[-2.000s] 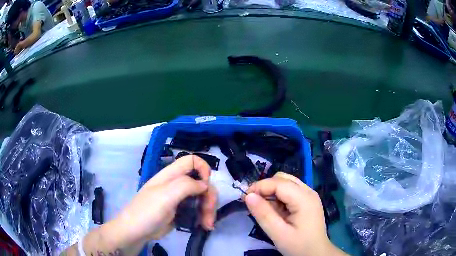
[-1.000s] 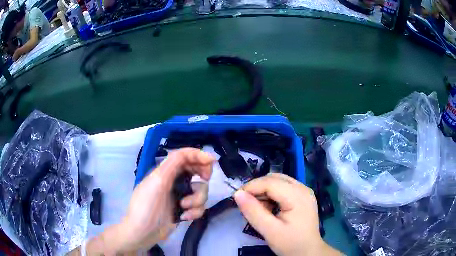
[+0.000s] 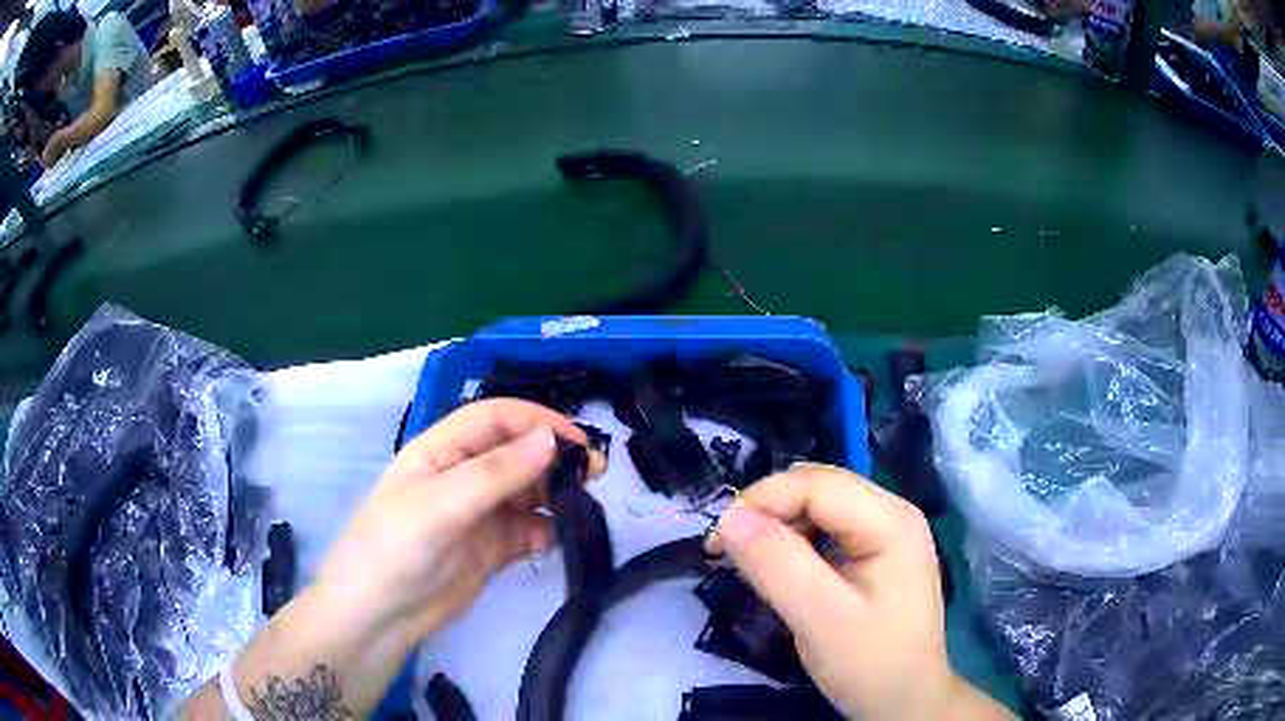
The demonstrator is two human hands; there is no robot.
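Note:
My left hand (image 3: 458, 514) holds the upper end of a black curved band (image 3: 581, 528) between thumb and fingers, over the blue parts tray (image 3: 662, 331). My right hand (image 3: 832, 563) pinches a thin wire or small part (image 3: 722, 496) between thumb and index finger, right of the left hand. A fine line shows between the hands; its ends are too thin to trace. Another band arc (image 3: 641, 571) crosses the white tray bottom below the hands and runs toward the right fingers. Black end pieces (image 3: 669, 451) lie in the tray behind the hands.
Black bands with thin wires lie on the green belt (image 3: 451, 183), one near centre (image 3: 684, 233), one farther left (image 3: 268, 169). A bag of black bands (image 3: 127, 507) is left, a bag with a white band (image 3: 986, 507) right. A can (image 3: 1273, 317) stands far right. A person (image 3: 99, 78) sits across the belt.
My left hand now grips the band end, which has come up between the hands. The belt bands have moved left, and another has appeared at the left. My right hand has shifted slightly right.

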